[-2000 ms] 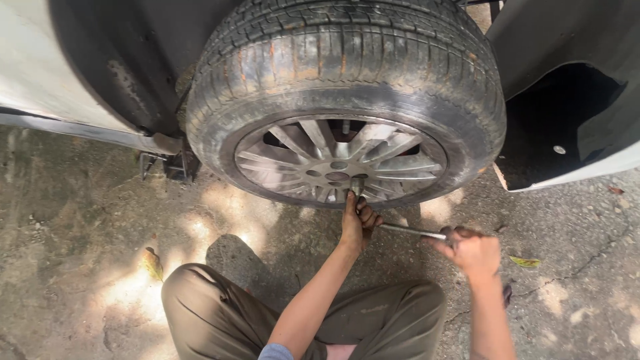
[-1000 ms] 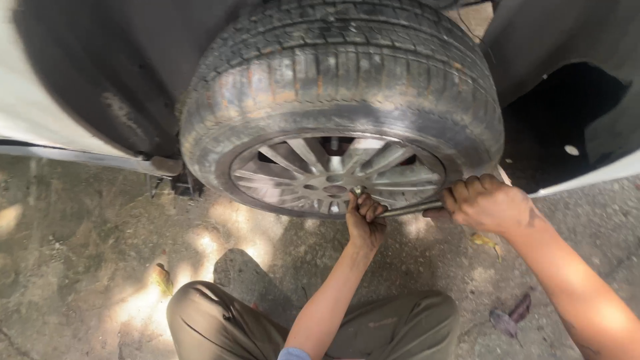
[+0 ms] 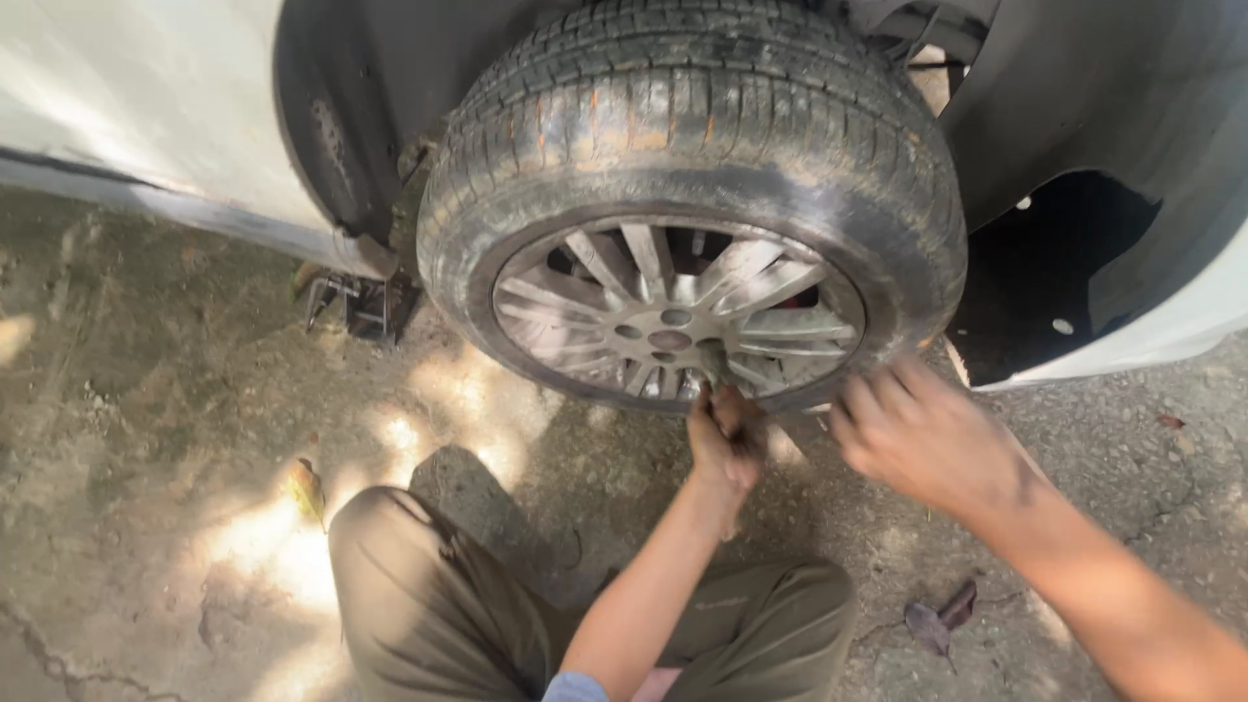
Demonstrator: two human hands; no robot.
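Note:
A car wheel with a worn tyre (image 3: 682, 146) and a multi-spoke alloy rim (image 3: 648, 258) fills the upper middle of the head view. The socket end of a wrench (image 3: 715, 361) sits at a lug hole right of the hub centre. My left hand (image 3: 726, 439) is closed around the wrench just below that end, against the rim's lower edge. My right hand (image 3: 907, 424), blurred, has curled fingers near the tyre's lower right edge; whether it grips the wrench handle is hidden.
A metal scissor jack (image 3: 361, 304) stands under the sill left of the wheel. The pale car body (image 3: 146, 107) is at left, and a dark fender liner (image 3: 1053, 117) is at right. My bent knees are below. Dry leaves (image 3: 941, 619) lie on the cracked concrete.
Two seconds ago my right hand held the wrench handle low at the right; it then rose towards the tyre's lower right edge. My left hand has stayed near the rim.

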